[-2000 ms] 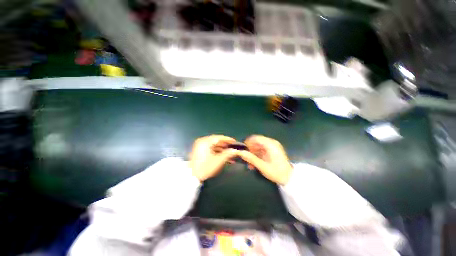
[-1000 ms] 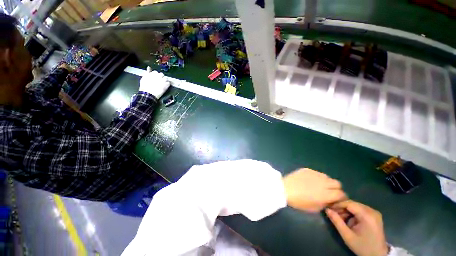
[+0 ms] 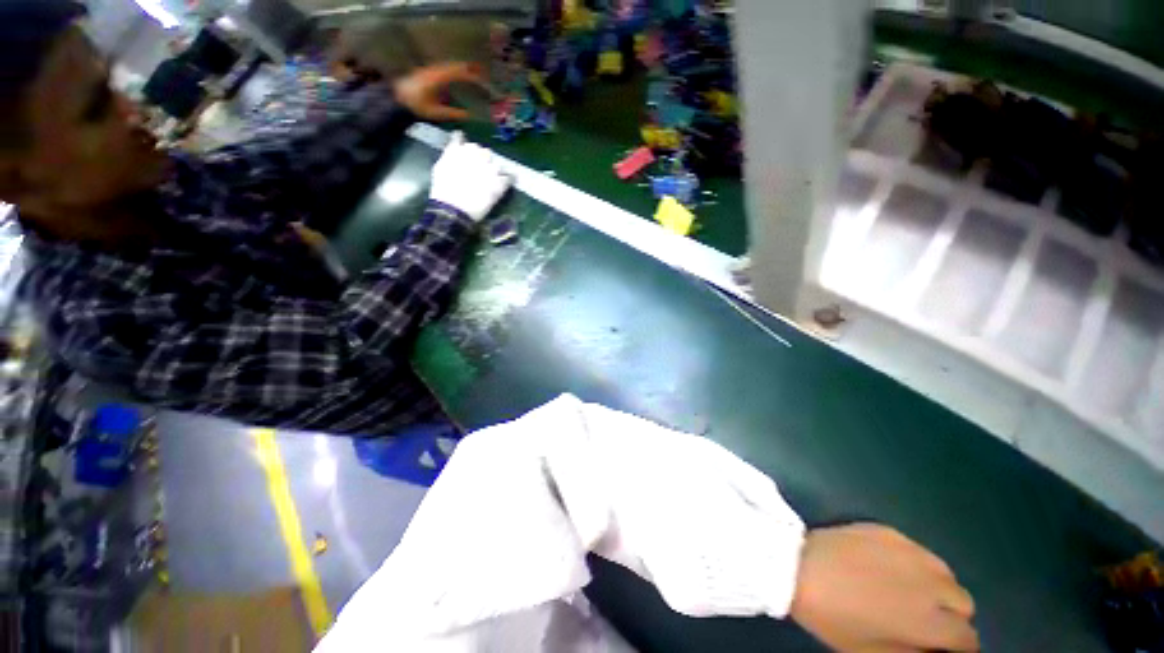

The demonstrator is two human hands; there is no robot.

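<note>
My left hand, bare in a white sleeve, is at the lower right, seen from its back with the fingers curled down. Whether it holds anything is hidden. My right hand is out of the picture. The stack of screens, with orange tails, is cut off by the right edge. A small dark joined watch body lies near the rail, beside a neighbouring worker's gloved hand.
A neighbouring worker in a checked shirt leans over the bench at left. A post rises from the pale rail. A thin dark stick lies along it. Binder clips and a white compartment tray are beyond.
The view has swung further left, so my right hand has left the picture and my left hand is lower right. The neighbour's bare hand has risen over the clips.
</note>
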